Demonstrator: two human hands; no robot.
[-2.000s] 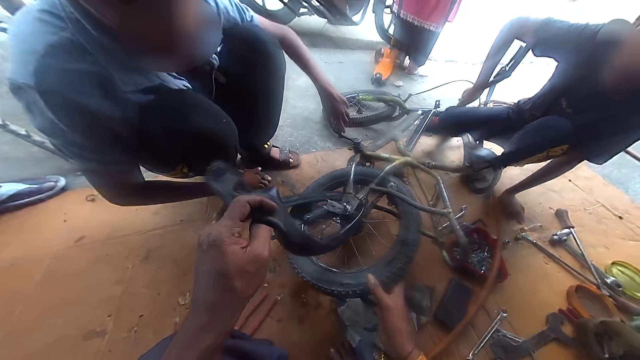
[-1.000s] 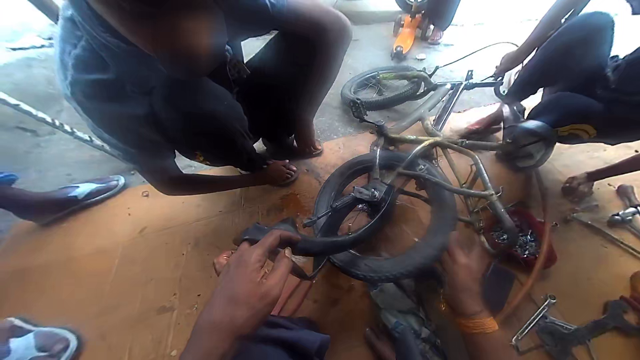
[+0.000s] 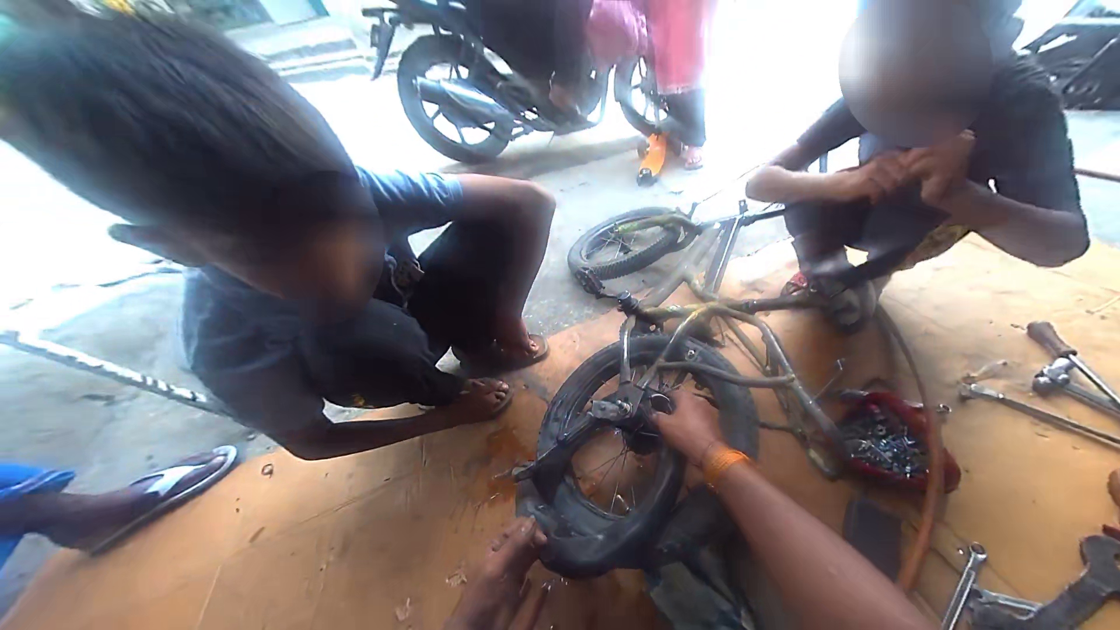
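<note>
A bicycle wheel with a black tyre (image 3: 742,402) lies at the centre, by the rear end of a worn bicycle frame (image 3: 774,350). Black rubber, apparently an inner tube (image 3: 582,547), curves over the near left part of the wheel. My left hand (image 3: 516,551) pinches that rubber at its lower left edge. Reaching over the tyre, my right hand (image 3: 691,424), with an orange band on its wrist, has its fingers at the hub area (image 3: 634,411). Whether those fingers grip a part is hidden.
A red bowl of small metal parts (image 3: 949,472) sits right of the frame; spanners (image 3: 962,586), a hammer (image 3: 1054,372) and a screwdriver (image 3: 1050,339) lie farther right. People squat at left and right. A second wheel (image 3: 582,254) and a motorcycle (image 3: 455,101) are behind.
My right hand has moved from the tyre's near right edge to the hub area. My left hand is lower beside the wheel. The person at right has brought both hands together.
</note>
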